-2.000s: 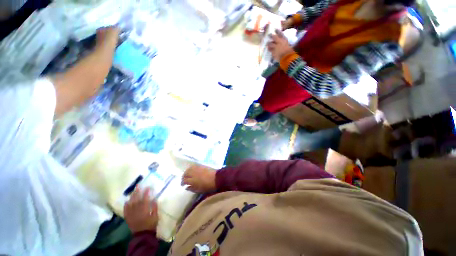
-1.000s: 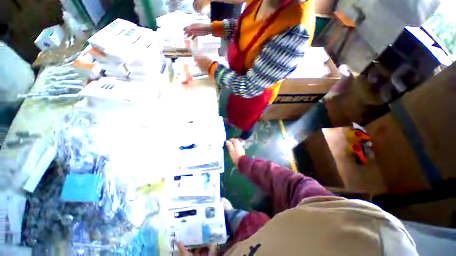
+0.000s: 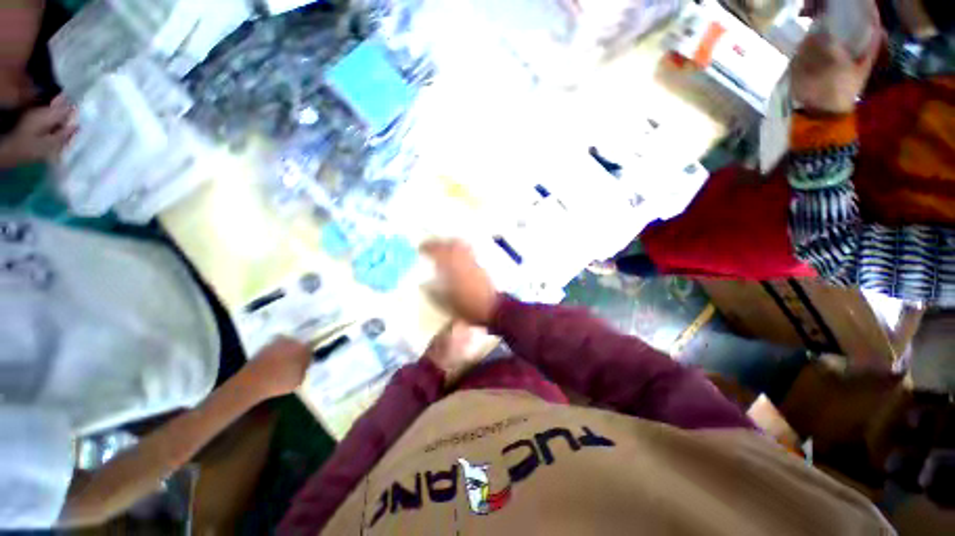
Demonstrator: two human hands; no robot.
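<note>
My left hand point(image 3: 458, 345) is low at the near table edge, partly hidden by my right forearm. My right hand point(image 3: 458, 281) is just above it over the pale table, blurred, beside light-blue sachets point(image 3: 385, 262). I cannot tell whether either hand holds anything. To the left, a white tray point(image 3: 361, 366) with a black bar and a small dark round part lies at the table edge. A similar tray point(image 3: 283, 306) lies beyond it. More white trays with dark bars point(image 3: 507, 249) run up to the right, washed out by glare.
At left, another person's hand point(image 3: 281, 364) is at the near tray. A blue box point(image 3: 372, 84) sits on the heap of shiny bags. At right, a person in striped sleeves point(image 3: 822, 209) stands by an orange-and-white box point(image 3: 733, 54). A brown carton point(image 3: 770, 314) is on the floor.
The view has swung back left over the near table. My right hand has moved from beyond the table's right edge to above the table. Another person's arm now shows at the near left tray.
</note>
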